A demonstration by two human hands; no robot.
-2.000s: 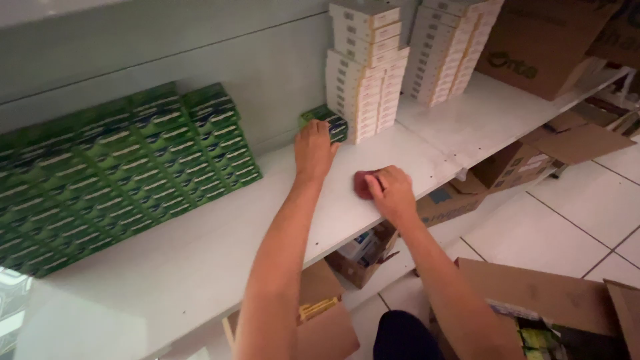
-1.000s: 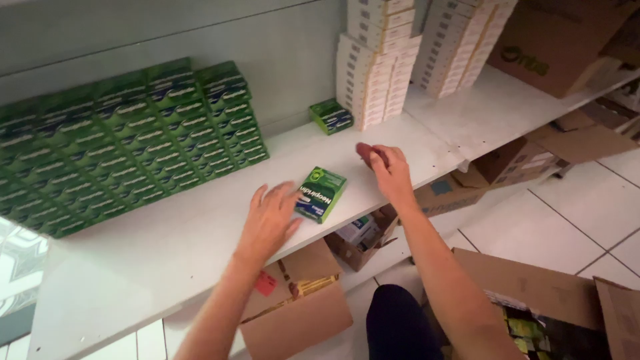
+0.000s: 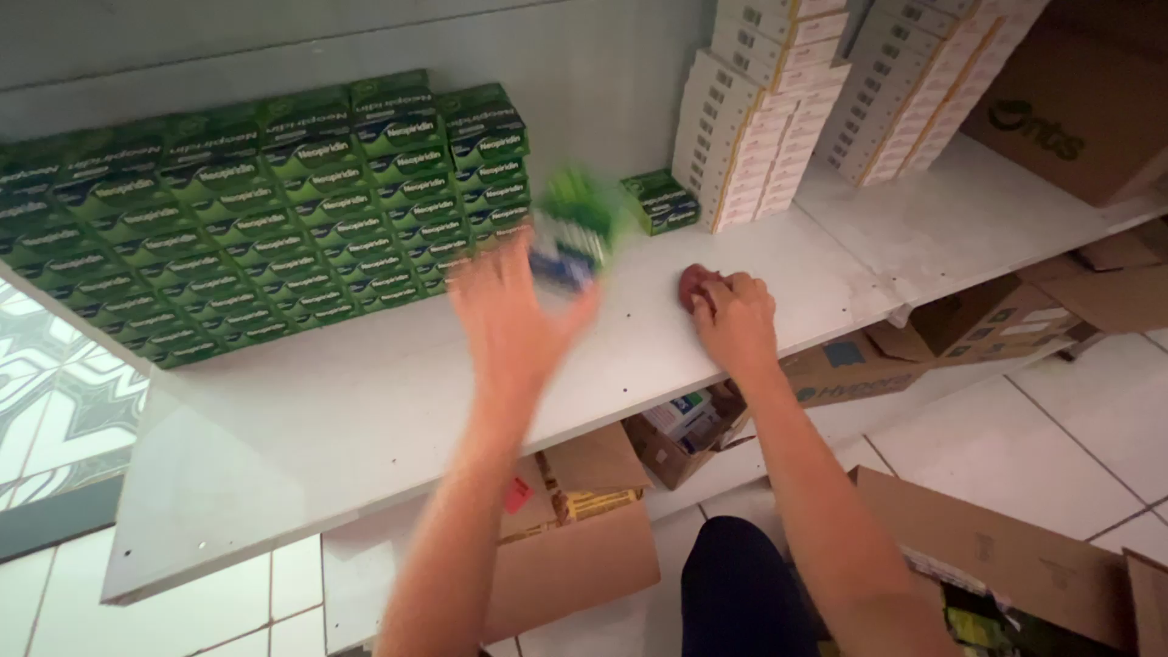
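My left hand [image 3: 520, 301], blurred by motion, holds a green-and-blue medicine box [image 3: 575, 233] between thumb and fingers, raised near the right end of the stacked green Neopiridin boxes [image 3: 310, 196]. My right hand [image 3: 737, 319] rests over the white shelf [image 3: 639, 338] with its fingers closed on a small dark red object [image 3: 698, 287], which I cannot identify. Beyond the hands, a short stack of green boxes [image 3: 662, 201] stands against the base of a tall stack of white boxes [image 3: 757, 128].
Another white box stack [image 3: 899, 87] and a cardboard carton [image 3: 1077, 100] stand at the right of the shelf. Below it are open cartons [image 3: 575, 575], [image 3: 675, 456] and a printed carton [image 3: 849, 374]. An open carton [image 3: 995, 547] with packages lies at lower right, over a tiled floor.
The green box that lay on the shelf one second ago is now up in my left hand, which has moved away toward the stacks. My right hand still has the dark red object.
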